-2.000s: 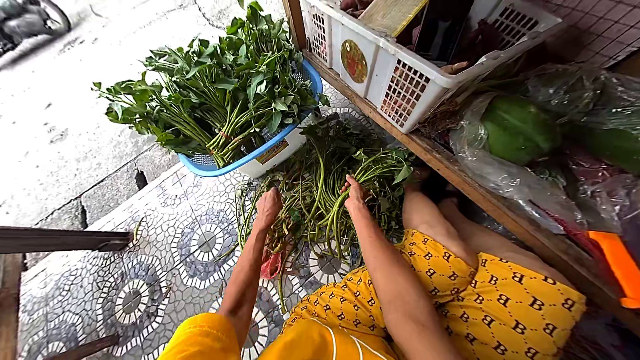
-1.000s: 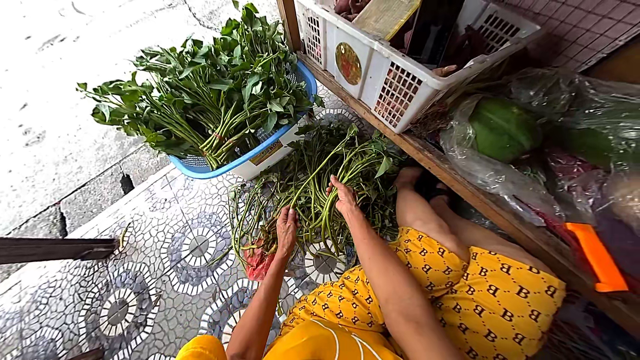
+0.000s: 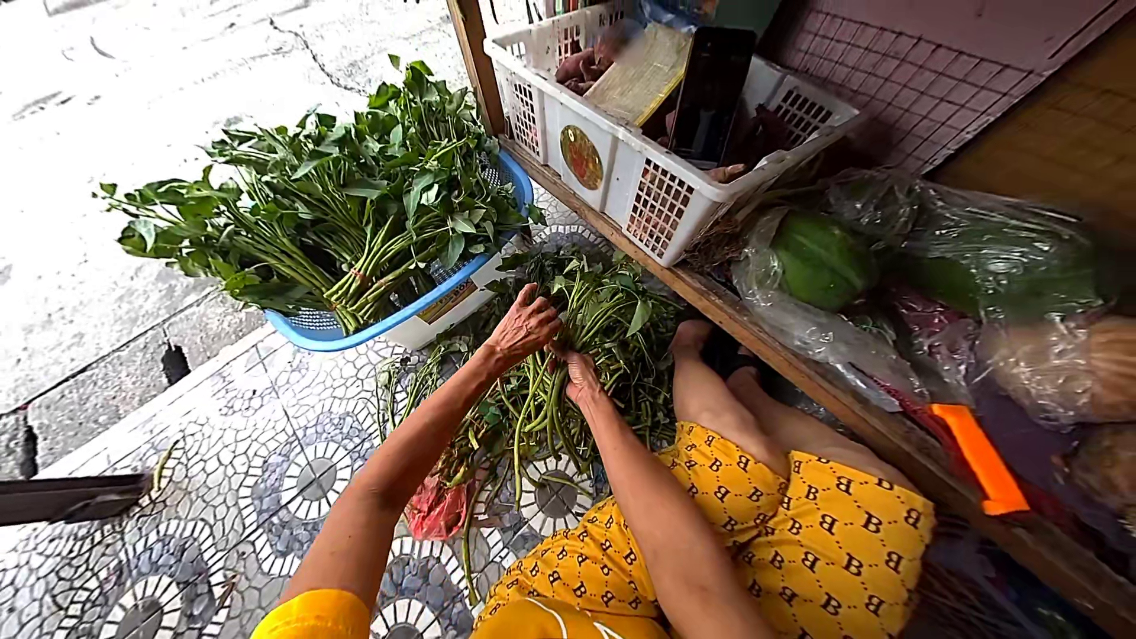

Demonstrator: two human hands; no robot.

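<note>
Long green leafy stems (image 3: 612,306), which look like water spinach, lie in a loose heap on the patterned tile floor. Both my hands are at the upper middle of the heap, close together. My left hand (image 3: 525,330) is bent over the stems with its fingers curled on some of them. Just below and to its right, my right hand (image 3: 581,374) grips stems near their bare part. Tied bundles of similar greens (image 3: 355,222) fill a blue plastic basket (image 3: 306,335) at the upper left. A red plastic bag (image 3: 437,508) lies at the heap's lower edge.
A white plastic crate (image 3: 612,177) with a phone (image 3: 713,84) in it stands on a wooden-edged shelf (image 3: 754,328) to the right. Beside it are a green papaya (image 3: 821,259) in clear plastic and an orange handle (image 3: 981,457). A dark wooden bar (image 3: 71,499) juts in at left.
My hands were apart over the heap and are now close together on the stems. My left hand has moved up and right across the heap.
</note>
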